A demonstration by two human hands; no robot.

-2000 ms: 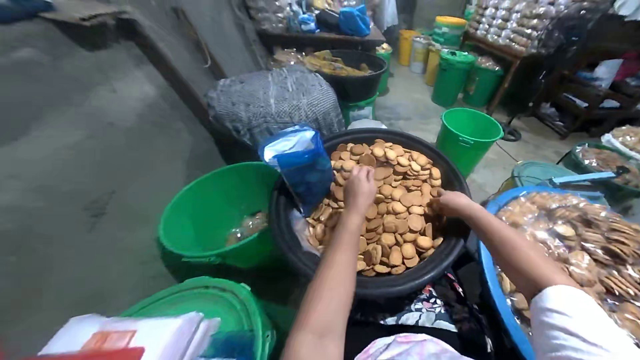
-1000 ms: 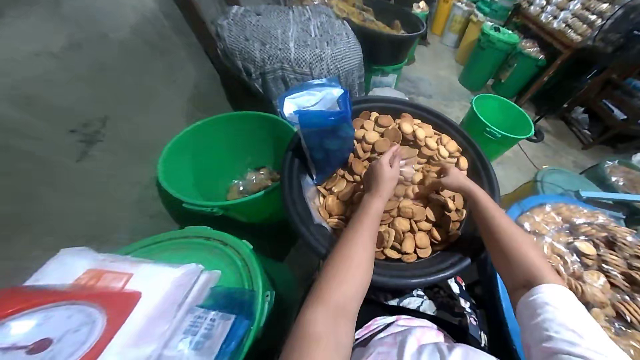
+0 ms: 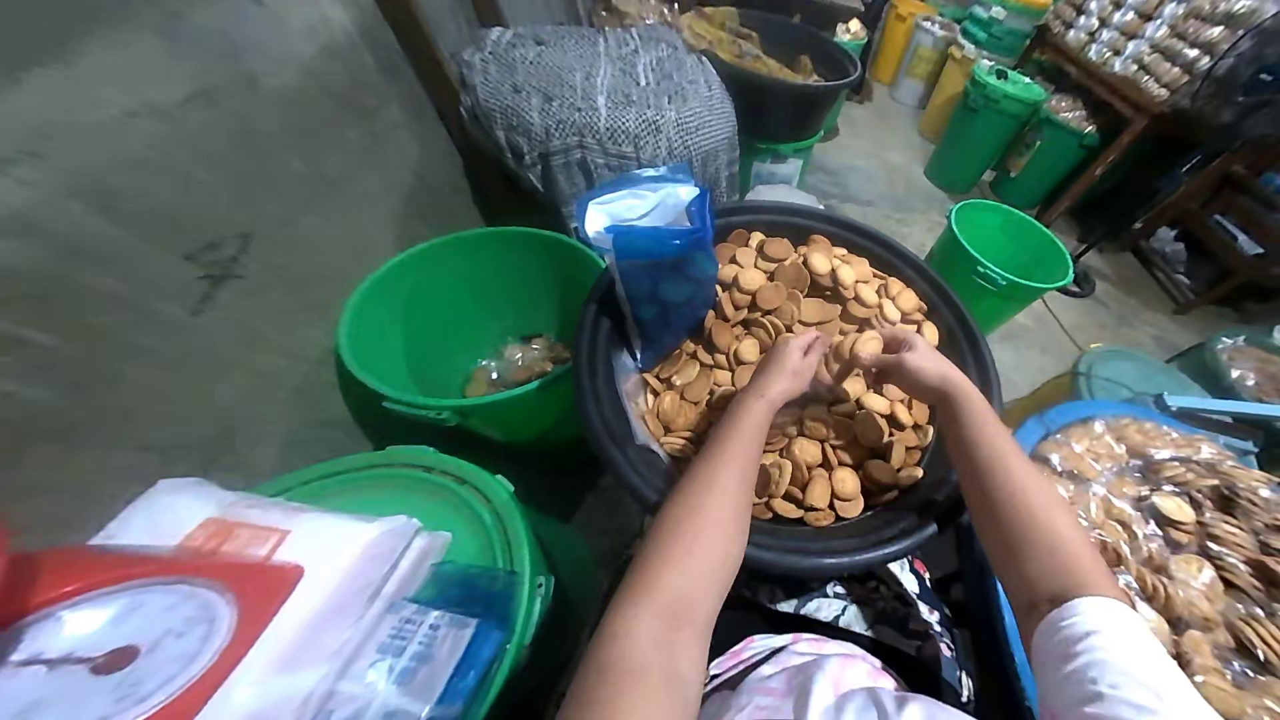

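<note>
Round brown biscuits fill a large black tub in front of me. Over the middle of the heap, the fingertips of my left hand are pinched on what looks like a thin clear plastic bag. Close on its right, my right hand has a few biscuits at its fingertips, against the bag's opening. The bag's outline is hard to make out. A blue plastic pack with a white inside stands at the tub's left edge, leaning on the biscuits.
Left of the tub are a green tub with bagged pieces and a green lid bearing plastic bags. A red dial scale is at the lower left. A blue-rimmed tub of bagged biscuits stands right; a green bucket is beyond.
My right hand has moved from the right side of the tub in to the middle, beside my left hand. The view has shifted somewhat.
</note>
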